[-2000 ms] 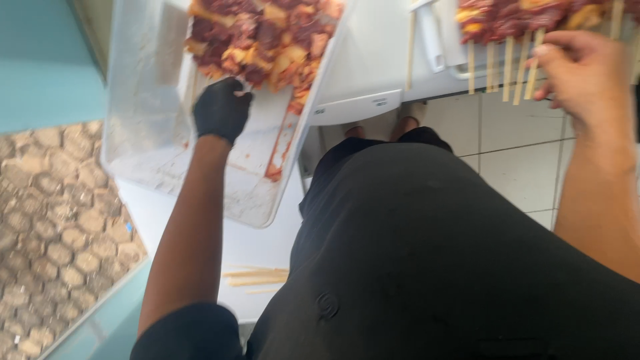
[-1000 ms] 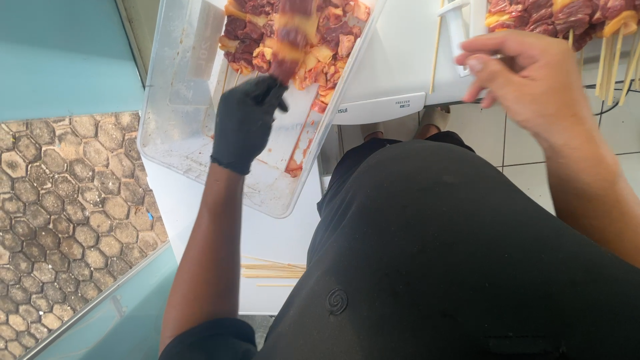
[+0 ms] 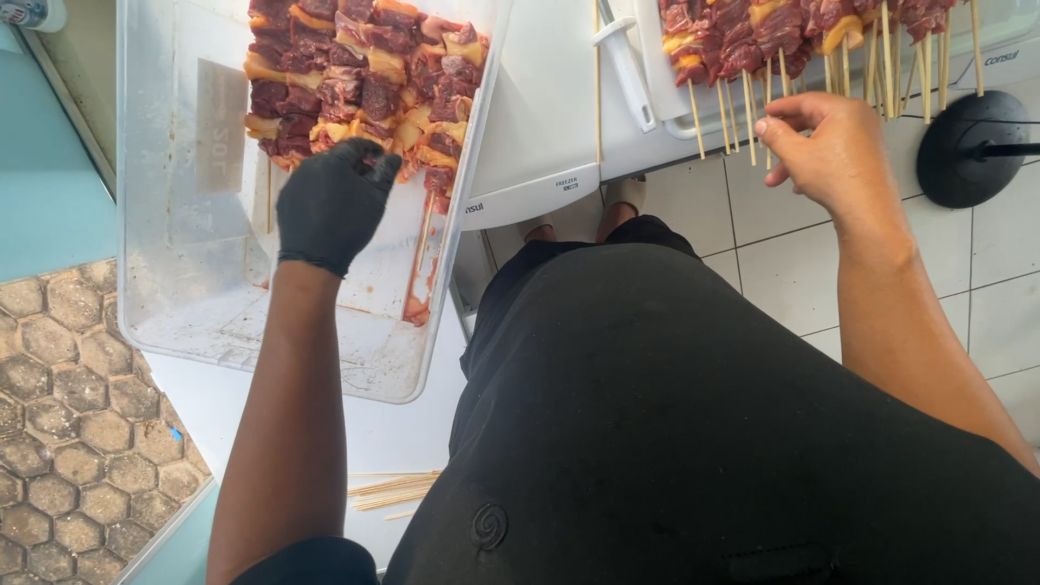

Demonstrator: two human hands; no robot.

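My left hand [image 3: 337, 203], in a black glove, is over a clear plastic tub [image 3: 195, 325], at the lower ends of raw meat skewers [image 3: 357, 65] laid side by side; its fingers are curled and hide whatever they may grip. Bare, my right hand [image 3: 812, 146] has bent fingers beside the wooden sticks of more meat skewers [image 3: 780, 32] at the upper right; whether it touches a stick is unclear. Those sticks stick out over the edge of their container. A knife with a white handle [image 3: 630, 77] lies left of them, near a lone bamboo skewer [image 3: 598, 97].
Both containers rest on white freezer tops [image 3: 536, 114]. Loose bamboo skewers [image 3: 398, 491] lie on a white surface below the tub. A round black base [image 3: 971, 150] stands on the tiled floor at the right. A bottle [image 3: 41, 12] is at the upper left corner.
A meat skewer that hung from my gloved left hand one second ago is now among those in the tub. My right hand has come away from the sticks it touched two seconds ago.
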